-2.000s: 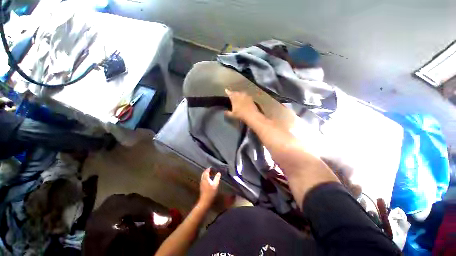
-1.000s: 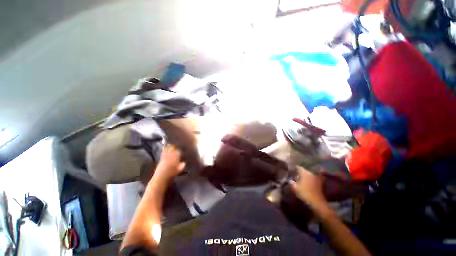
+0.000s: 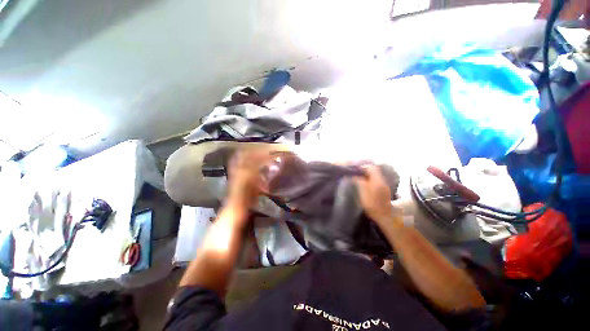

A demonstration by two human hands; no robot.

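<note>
A grey and dark brown garment lies bunched over the padded beige ironing board. My left hand is on the garment's left part, blurred; its fingers are too blurred to tell their grip. My right hand is closed on the garment's right part. Light grey cloth hangs over the board's near edge. The steam iron, with a reddish-brown handle, is parked right of my right hand, touched by neither hand.
A crumpled grey garment pile lies behind the board. A white side table with a small black object and red-handled scissors is at left. Blue bag, red bag, whitish cloth and a dark hose are at right.
The view has swung from left to right, then slightly back. The garment, earlier spread at the board's left end, is now bunched between my hands. My right hand has moved nearer my left.
</note>
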